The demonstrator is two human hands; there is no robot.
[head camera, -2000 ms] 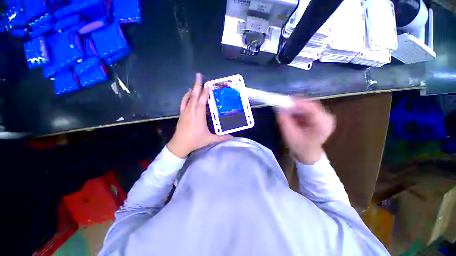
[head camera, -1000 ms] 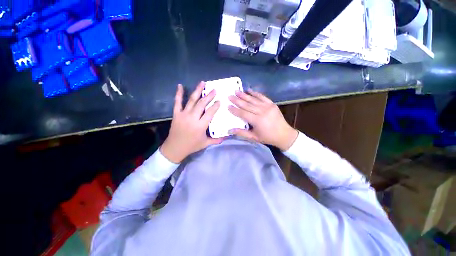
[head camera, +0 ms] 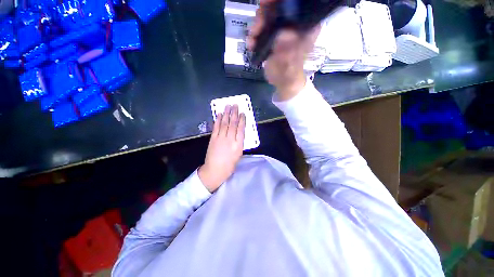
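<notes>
A white back cover plate (head camera: 250,129) lies on the housing at the bench's front edge; the cover hides the housing's inside. My left hand (head camera: 225,146) lies flat on the cover with its fingers pointing up the picture. My right hand (head camera: 287,54) is blurred over the silver-grey screw feeder (head camera: 238,40) and is wrapped around a thick black tool, which looks like the electric screwdriver (head camera: 295,16). The tool is blurred and cut off by the top edge.
Shiny blue blocks (head camera: 65,78) lie piled at the bench's left. Stacks of white cover plates (head camera: 344,40) stand right of the feeder, with a white camera unit (head camera: 414,46) beyond. A brown cardboard box (head camera: 374,130) is below the bench edge. A red stool (head camera: 95,243) is lower left.
The white cover now lies over the blue-filled housing. My right hand has left the cover, moved up to the feeder and taken hold of the black tool. My left hand has stayed on the cover.
</notes>
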